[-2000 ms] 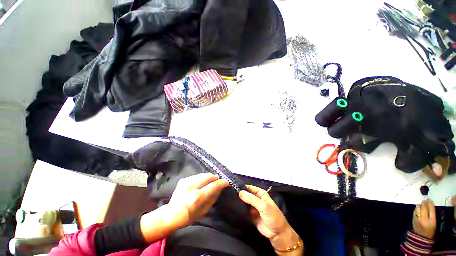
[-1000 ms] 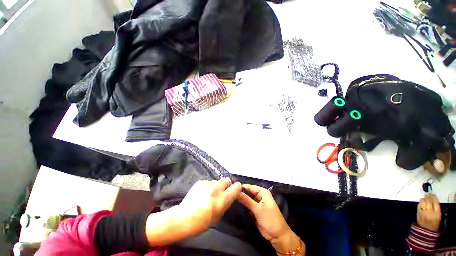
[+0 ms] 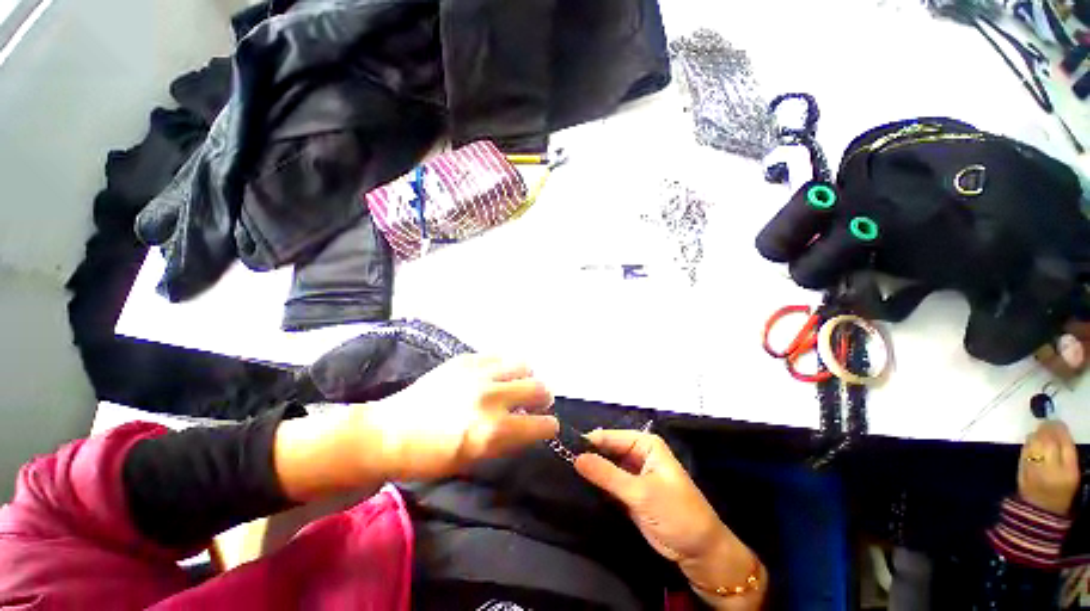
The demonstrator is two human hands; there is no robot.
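Observation:
The black garment lies over my lap and the table's near edge. Silver trim shows on its edge between my hands. My left hand is above the garment edge, its fingers pinched at the trim; its fingertips are partly hidden and I cannot tell whether a needle is in them. My right hand pinches the garment edge between thumb and fingers, just right of the left hand. No thread can be made out.
Striped bundle, pile of black garments, loose silver bits and small snips lie on the table. Black thread cones, red scissors, tan ring and black bag are right. Another person's hand is far right.
My left forearm has swung up and left, and the left hand now covers more of the trim. My right hand keeps its hold. The view has shifted slightly. The other person's hand has moved up.

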